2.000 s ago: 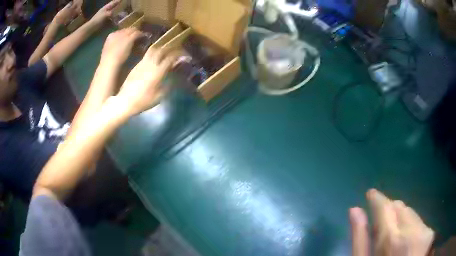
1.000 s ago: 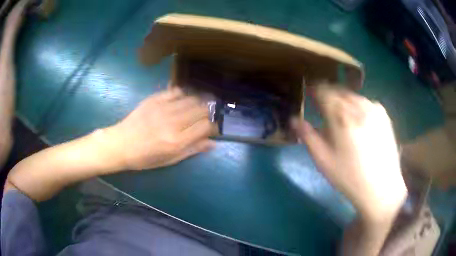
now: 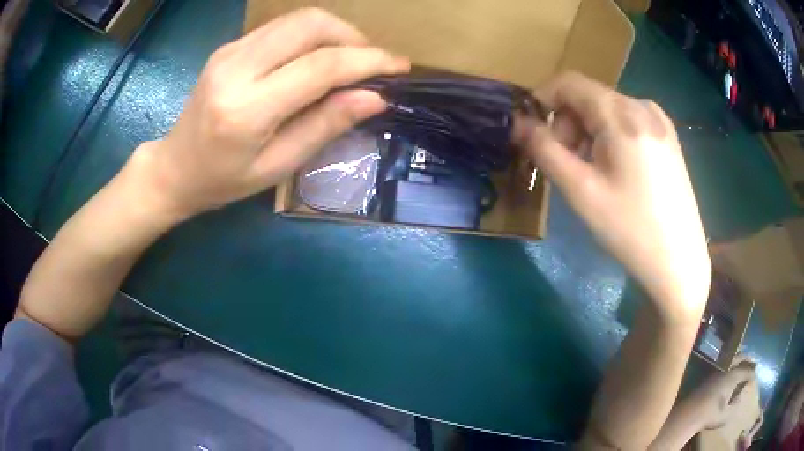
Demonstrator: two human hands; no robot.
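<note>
An open brown mailer box stands in front of me, its lid raised at the back. My left hand and my right hand hold a black coiled cable between them, at the rear of the box opening. Below it in the box lie a black power adapter in the middle and a clear bag with a flat greyish-pink item at the left. Small glints show at the box's right end. My fingertips partly cover the cable's ends.
Another open box is at the right, with another person's hands below it. Part of a box shows at the upper left beside a thin black cable. A black unit with red parts is at the upper right.
The box shows nearer and more upright in view, with its lid further back. Both hands have moved up and over it and have taken hold of the coiled cable.
</note>
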